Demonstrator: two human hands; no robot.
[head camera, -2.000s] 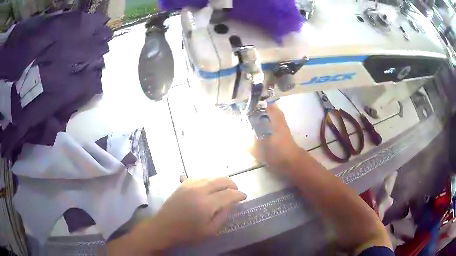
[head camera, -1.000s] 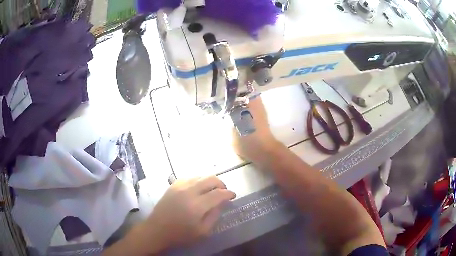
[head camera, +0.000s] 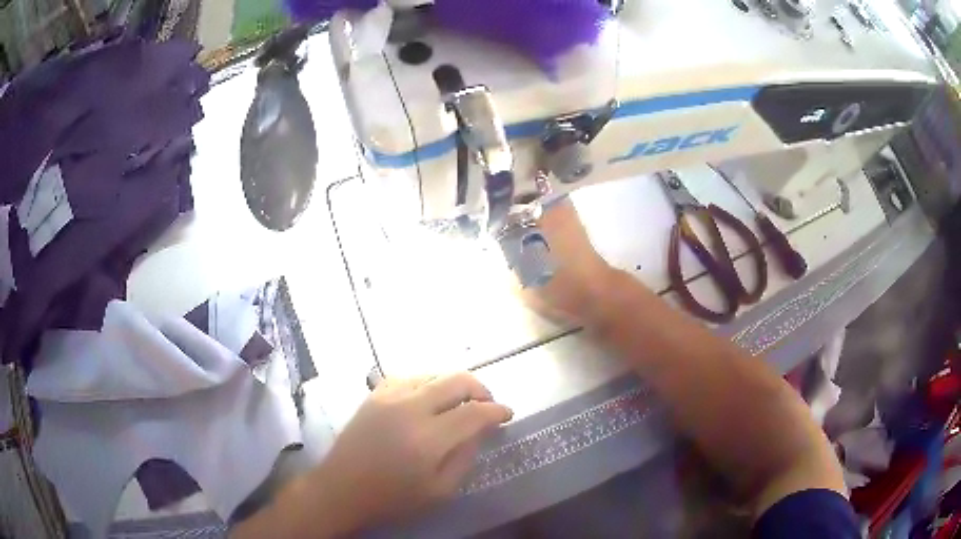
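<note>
The white sewing machine head (head camera: 653, 126) with a blue stripe and "JACK" lettering stands over the white bed (head camera: 422, 316). My right hand (head camera: 564, 268) is under the head beside the needle area, behind a shiny metal guard (head camera: 535, 258). Its fingertips are hidden by the guard and washed out by lamp glare, so I cannot tell what it holds. My left hand (head camera: 427, 432) lies palm down on the front edge of the bed, over the ruler tape (head camera: 559, 444), fingers slightly bent and apart, with nothing visible in it.
Scissors (head camera: 719, 263) with brown-orange handles and a screwdriver (head camera: 782, 244) lie right of my right forearm. A grey oval lamp head (head camera: 278, 147) is left of the machine. Dark purple fabric (head camera: 95, 158) and pale lilac-grey pieces (head camera: 158, 390) lie at the left. Purple fluff (head camera: 527, 26) sits on the head.
The view has shifted slightly between frames. Both hands keep nearly the same places on the machine; my right hand remains at the needle area.
</note>
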